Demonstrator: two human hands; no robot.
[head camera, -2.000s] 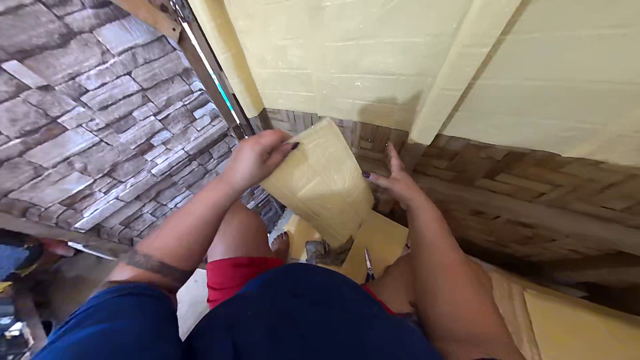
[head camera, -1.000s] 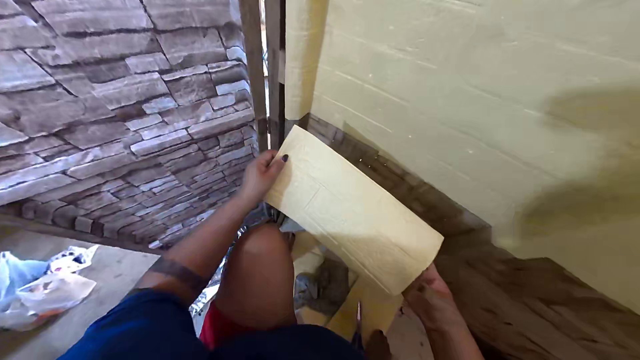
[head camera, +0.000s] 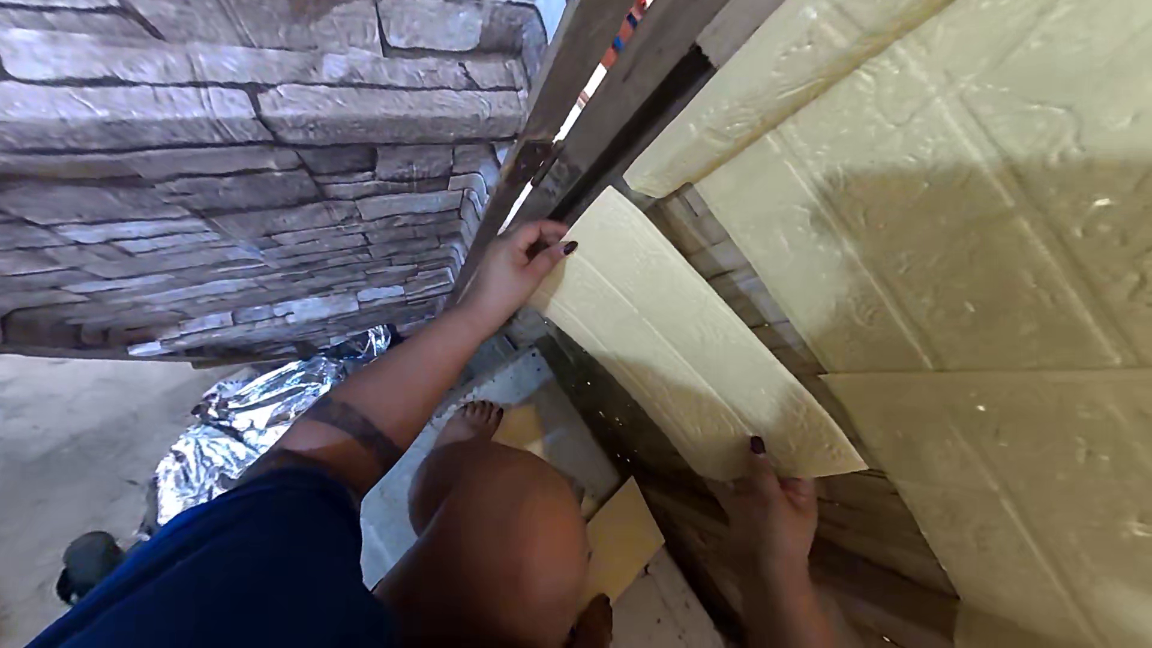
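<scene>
A cream embossed foam wall panel piece (head camera: pixel 684 342) stretches between my two hands, slightly curved, close to the lower part of the wall. My left hand (head camera: pixel 526 270) pinches its upper left end, thumb on the front face, beside the wooden post. My right hand (head camera: pixel 776 508) grips the lower right end, with the thumb on the front and the other fingers partly hidden. Up and to the right, cream brick-pattern panels (head camera: pixel 972 225) cover the wall. Between them and the held piece a strip of woven wall (head camera: pixel 720 261) shows.
Stone-pattern sheeting (head camera: pixel 225 180) covers the left wall. A wooden post (head camera: pixel 603 117) stands at the corner. Crumpled silver foil material (head camera: pixel 243 423) lies on the floor at left, near a dark object (head camera: pixel 90 562). A yellowish offcut (head camera: pixel 625 540) rests beside my knee.
The panel piece, held away from the corner before, is now close against the low wall beside the post. Both hands still hold it. The view has shifted closer to the corner.
</scene>
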